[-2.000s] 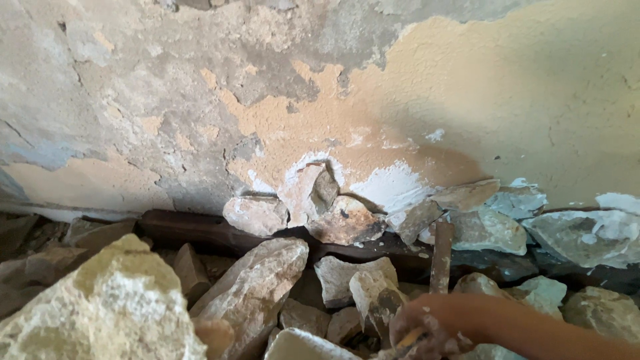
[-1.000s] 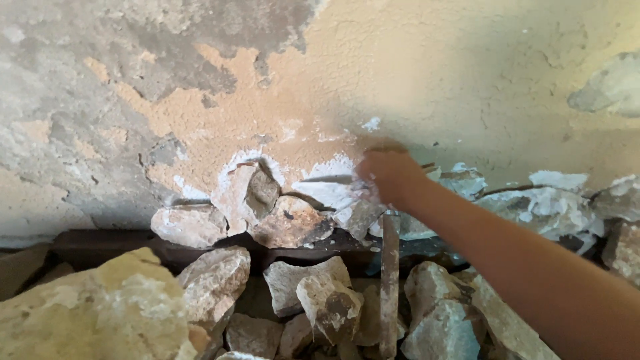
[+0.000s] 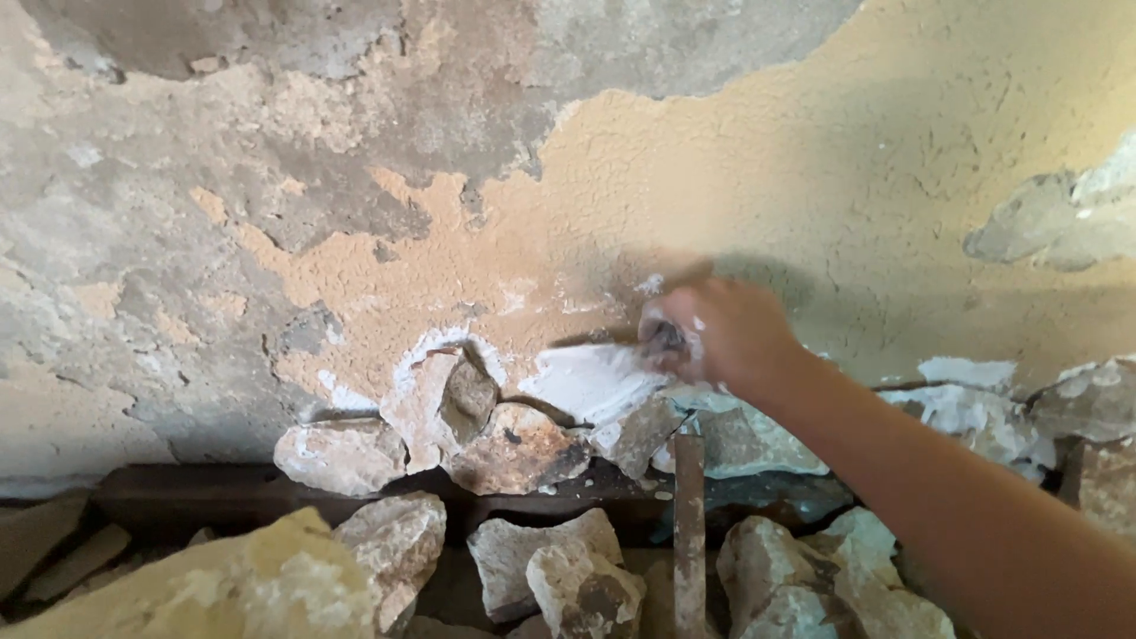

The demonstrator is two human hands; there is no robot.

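Note:
My right hand [image 3: 710,333], smeared with white and with its fingers curled, is against the peeling painted wall [image 3: 692,186] at the right end of a patch of wet white plaster [image 3: 590,377]. Motion blur hides whether anything is between the fingers. Below the patch, rough stones stand in a row along the wall: a pale one [image 3: 342,454], an upright one [image 3: 430,404] rimmed with white, a brown-stained one [image 3: 515,448] and a greyish one [image 3: 637,435]. My left hand is out of view.
A dark beam [image 3: 222,491] runs along the wall's foot. A narrow upright strip [image 3: 690,532] stands before it. Loose stones fill the foreground, among them a large yellowish one [image 3: 231,581] at lower left and a pale one [image 3: 772,577] right of the strip.
My right hand rose from low in the frame to the wall between the first two frames. It remains by the white patch, which looks broader than two seconds ago on its left side.

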